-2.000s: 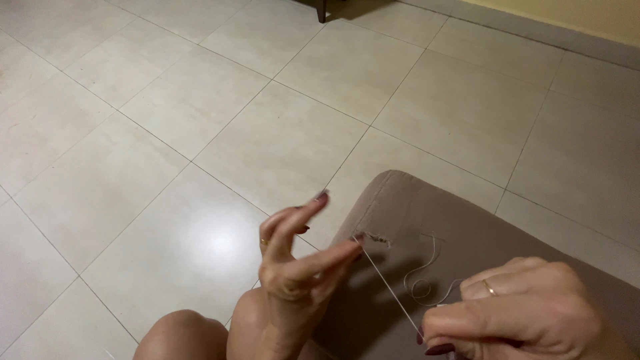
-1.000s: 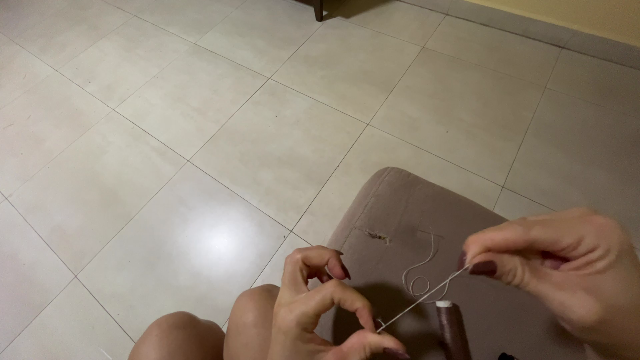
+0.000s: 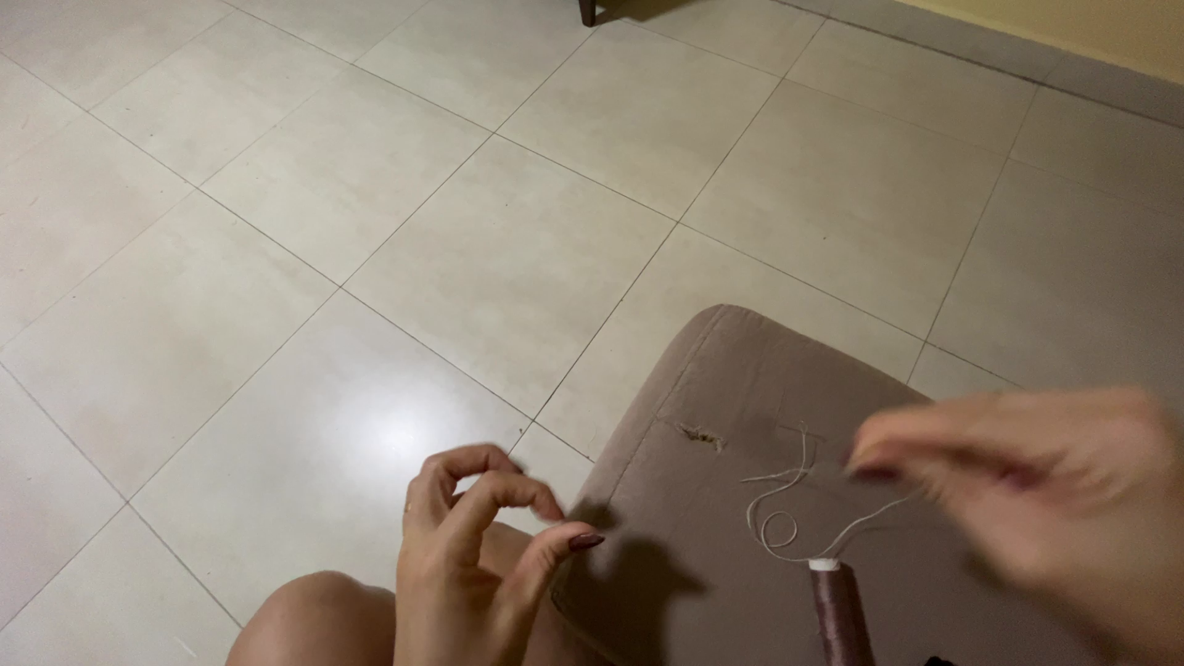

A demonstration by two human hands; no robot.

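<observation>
A brownish upholstered seat [image 3: 740,527] has a small frayed tear [image 3: 700,437] near its seam. On it lies a mauve thread spool [image 3: 840,610] with a white top. Loose pale thread [image 3: 760,518] curls across the fabric above the spool, and a thin needle-like line [image 3: 801,432] lies at its upper end. My left hand [image 3: 490,555] is at the seat's left edge, thumb and index finger apart, with nothing visible between them. My right hand [image 3: 1027,499], blurred, is raised over the seat's right side with fingertips pinched; whether thread is between them cannot be told.
Pale floor tiles [image 3: 416,231] spread beyond the seat. A bare knee [image 3: 314,620] is at the lower left. A dark furniture leg [image 3: 587,11] stands at the top, and a yellowish wall [image 3: 1101,32] meets the floor at the upper right. A small dark object [image 3: 939,660] shows at the bottom edge.
One second ago a taut thread ran between my hands; now none shows between them. My left thumb and index finger have parted, and my right hand has moved away to the right.
</observation>
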